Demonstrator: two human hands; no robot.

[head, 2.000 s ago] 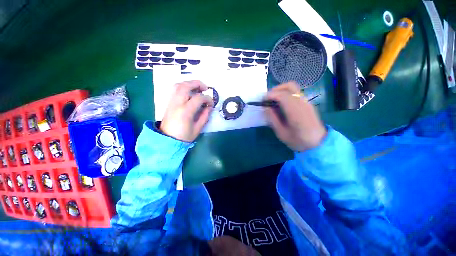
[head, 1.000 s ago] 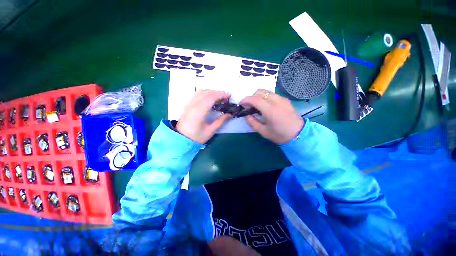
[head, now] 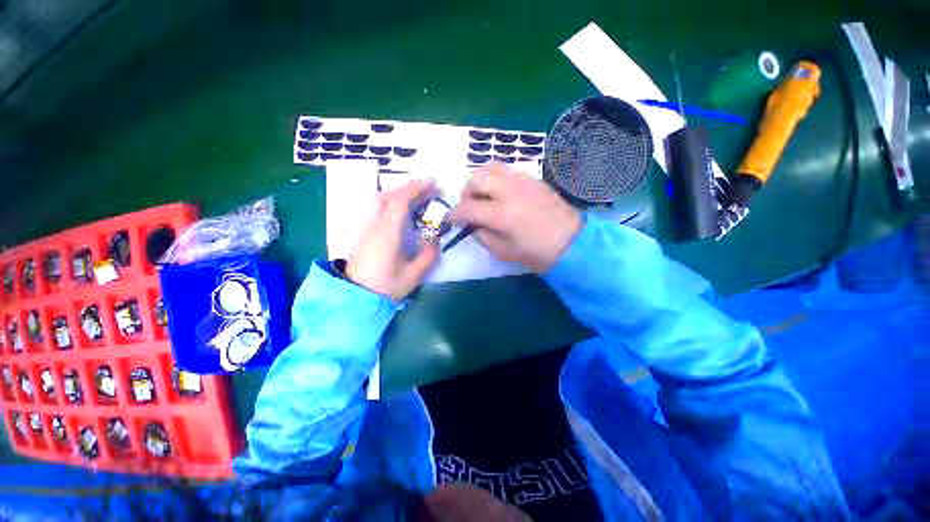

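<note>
My left hand (head: 390, 243) holds a small round unit (head: 432, 216) with a dark rim and a pale and yellowish centre, above the white paper work sheet (head: 479, 263). My right hand (head: 518, 216) is close beside it on the right, fingers bent at the unit's edge, with thin dark tweezers (head: 459, 237) held in it and pointing down to the left. The adhesive sheet (head: 428, 141) with black half-moon stickers lies just beyond the hands. The hands hide part of the paper.
At left are a red-orange parts tray (head: 87, 342) of round units, a blue bin (head: 187, 321) of white rings and a clear bag (head: 226, 233). At right are a screw dish (head: 599, 150), a black hand tool (head: 692, 184), a yellow-orange electric screwdriver (head: 780, 117) and green tape (head: 768, 65).
A second ago both hands held dark parts together over the paper. Now the unit is in my left hand, its pale centre showing, and my right hand has moved slightly left with the tweezers visible.
</note>
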